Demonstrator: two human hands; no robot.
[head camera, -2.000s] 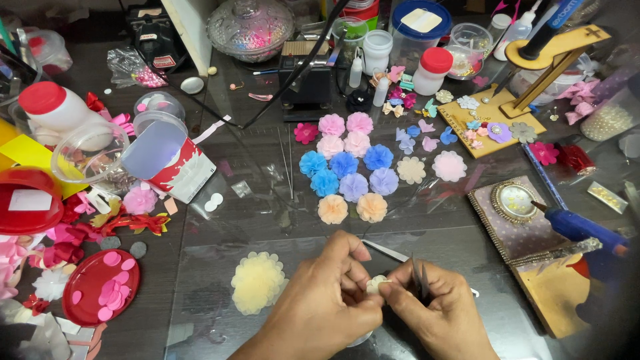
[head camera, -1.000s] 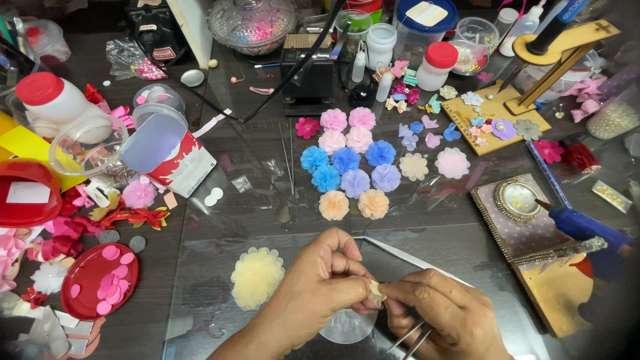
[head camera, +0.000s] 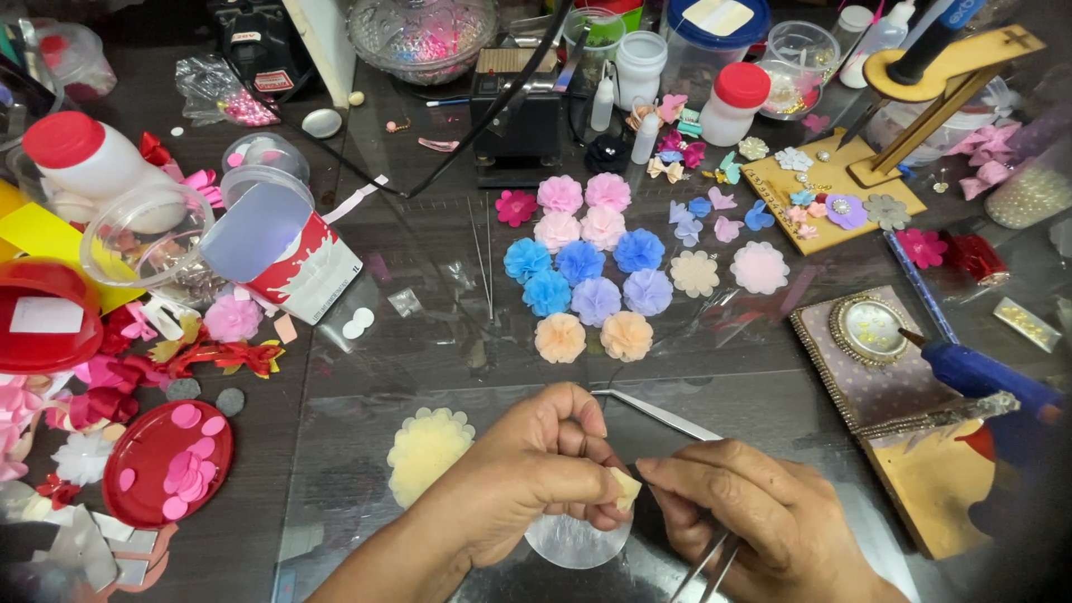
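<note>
My left hand (head camera: 536, 469) pinches a small folded piece of cream fabric (head camera: 625, 489) between thumb and fingers. Just to its right, my right hand (head camera: 745, 502) has its thumb and forefinger close to the piece, with metal tweezers (head camera: 710, 565) tucked under the palm. Beneath my left hand a translucent round disc (head camera: 578, 540) lies on the work surface. A stack of pale yellow scalloped fabric circles (head camera: 429, 456) sits left of the hands. Beyond my hands lies a second pair of white tweezers (head camera: 657, 413). Fabric flowers in pink, blue, lilac and peach (head camera: 596, 301) stand in rows farther back.
On the right, a blue hot glue gun (head camera: 980, 368) points at a round dish on a patterned stand (head camera: 888, 360). A wooden holder (head camera: 837, 201) stands behind. At left are a red lid with pink discs (head camera: 117, 477), a cut carton (head camera: 293, 260), jars and ribbon bows.
The cream fabric piece now shows as a folded, pointed shape at my left fingertips. My right fingers, touching the piece a second ago, are now slightly apart from it.
</note>
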